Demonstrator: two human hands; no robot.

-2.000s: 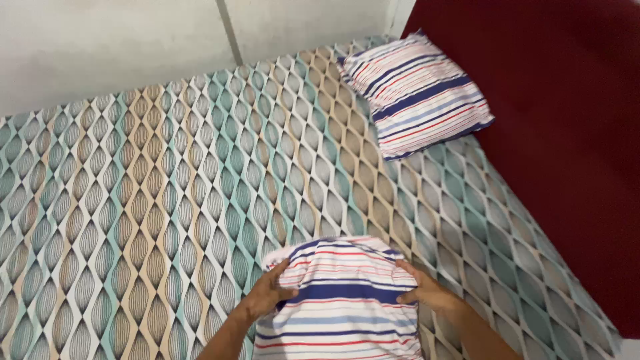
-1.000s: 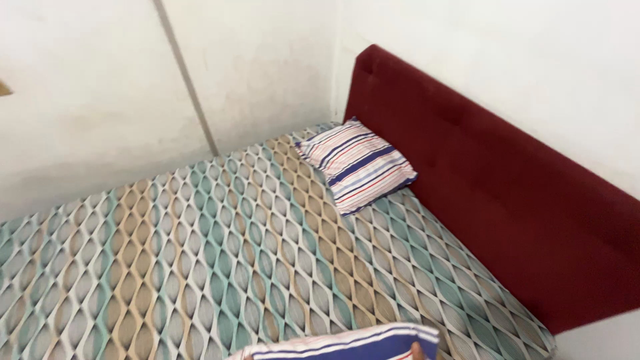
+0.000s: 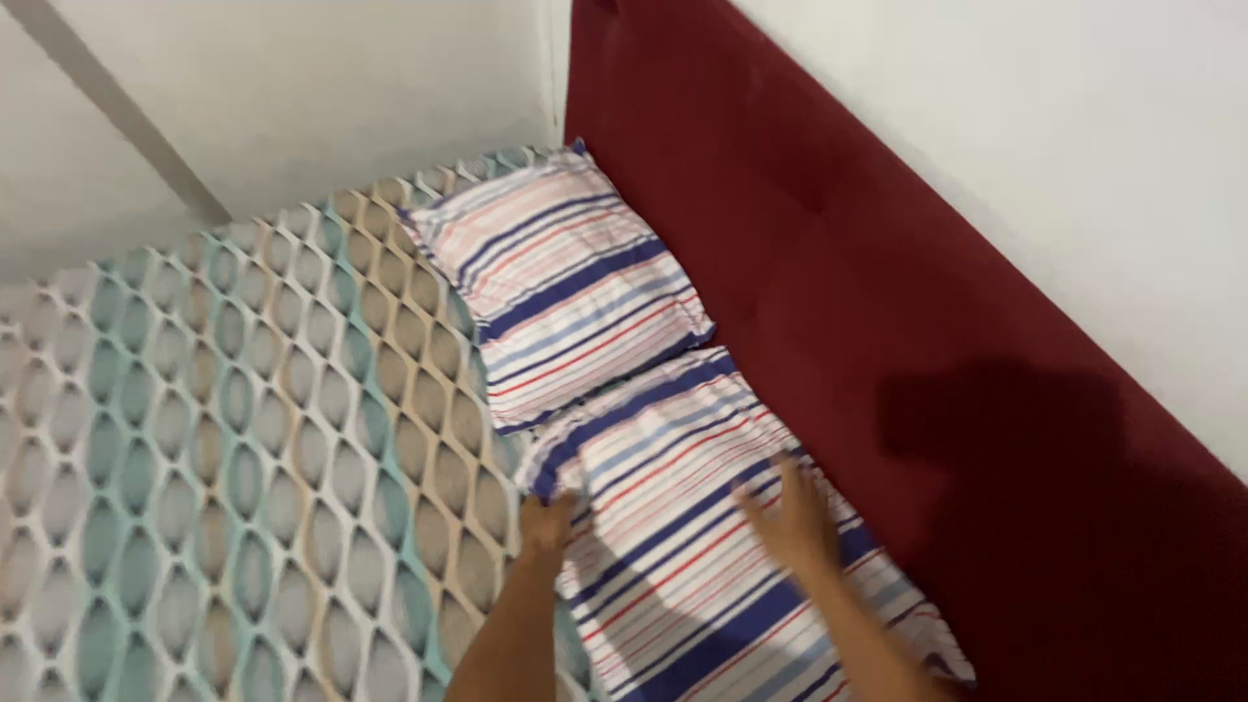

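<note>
A striped pillow (image 3: 682,546) in white, blue and red lies on the bed along the headboard, at the lower middle of the view. My left hand (image 3: 546,522) is at its left edge near the upper corner; its fingertips are partly hidden, so its grip is unclear. On the pillow's right part, my right hand (image 3: 795,517) rests or hovers with fingers spread, slightly blurred. A second pillow (image 3: 575,283) with matching stripes lies just beyond, its near edge close against the first one.
The bed's patterned sheet (image 3: 244,468) stretches to the left. A dark red upholstered headboard (image 3: 780,214) runs down the right side, bearing a dark shadow. Pale walls (image 3: 390,88) stand behind the bed and the headboard.
The nearer pillow, earlier out on the sheet between my hands, now lies along the headboard beside the other pillow. My right hand's fingers have come off its side edge. The view has shifted.
</note>
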